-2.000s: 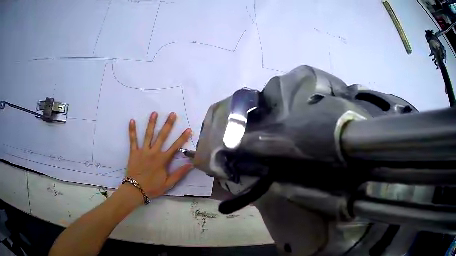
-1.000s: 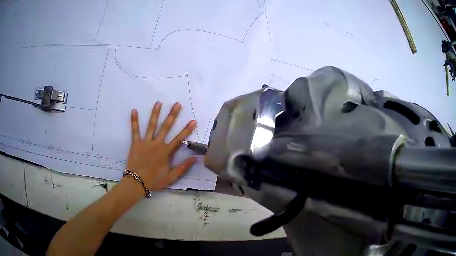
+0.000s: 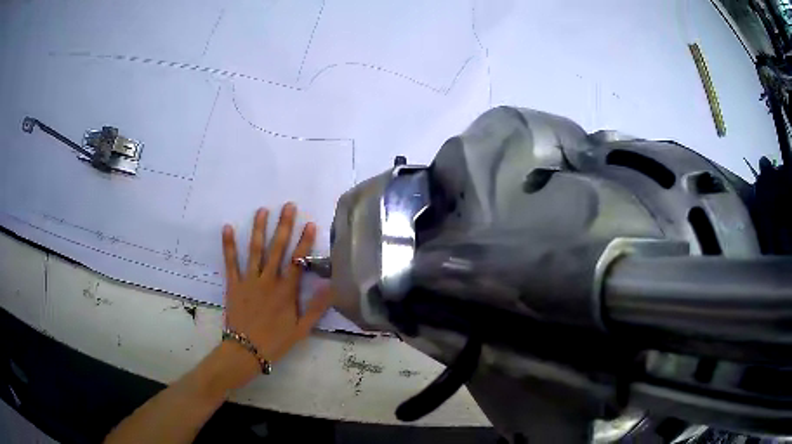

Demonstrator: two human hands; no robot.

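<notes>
The straight-knife cutting machine (image 3: pixel 512 217) fills the right half of the view over the white paper marker (image 3: pixel 260 113). Its thin metal front part (image 3: pixel 314 264) shows between my left thumb and index finger. My left hand (image 3: pixel 269 277) lies flat on the paper near its front edge, fingers spread, palm down, holding nothing, with a bracelet at the wrist. Its thumb tip meets or passes beside the machine front. The knife's cutting point is hidden by the machine body. My right hand is not in view.
A metal cloth clamp (image 3: pixel 113 150) with a dark lever arm sits on the paper at left. A yellow-green bar (image 3: pixel 708 89) lies at upper right. The cream table edge (image 3: pixel 104 295) runs along the front, with dark floor below. Dark items crowd the far right.
Against one second ago, the machine appears further left in the view and its front is nearer my left thumb. The clamp and paper lines have shifted right in the picture. My left hand stays flat.
</notes>
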